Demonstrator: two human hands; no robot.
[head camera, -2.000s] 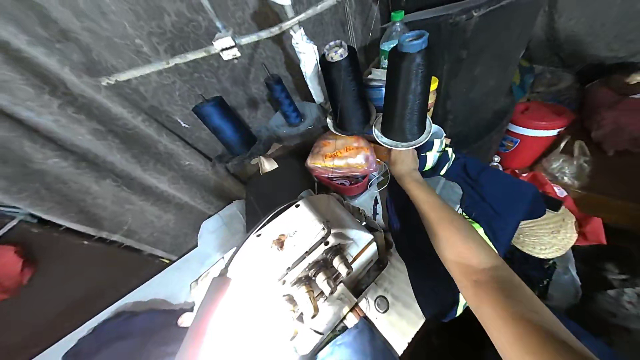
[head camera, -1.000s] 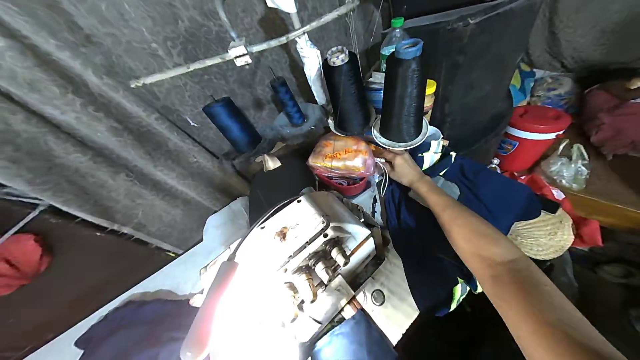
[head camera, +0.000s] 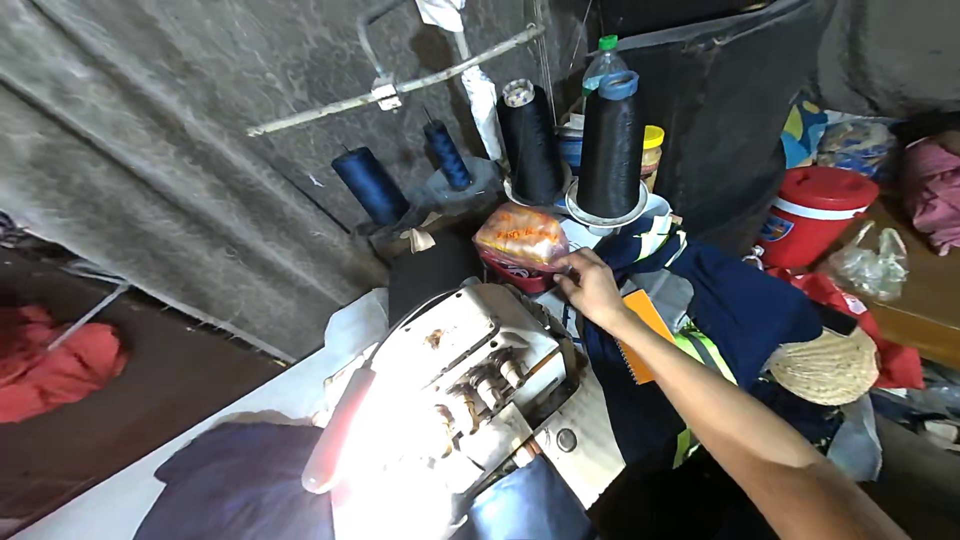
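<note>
My right hand (head camera: 589, 285) reaches in from the lower right, its thumb and fingers at the right edge of a clear plastic packet (head camera: 523, 236) with orange print. The packet rests on a red container (head camera: 517, 276) behind the sewing machine (head camera: 480, 360). Whether the fingers grip the packet or only touch it cannot be told. Just beyond stand two large cones of black thread (head camera: 611, 154), (head camera: 531, 146). Right of the machine, an orange spiral notebook (head camera: 643, 330) lies on dark blue cloth (head camera: 742, 292), partly behind my forearm. My left hand is out of view.
Blue thread spools (head camera: 370, 185) stand at the back left below a metal rod (head camera: 465, 64). A glaring lamp washes out the machine's front. To the right are a red cooler jug (head camera: 814, 217), a woven straw item (head camera: 825, 367) and a plastic bag (head camera: 870, 262). Dark cloth (head camera: 240, 480) lies lower left.
My right hand has moved from below the right black thread cone to the packet's side. The orange notebook now shows beside my forearm; it was not visible earlier.
</note>
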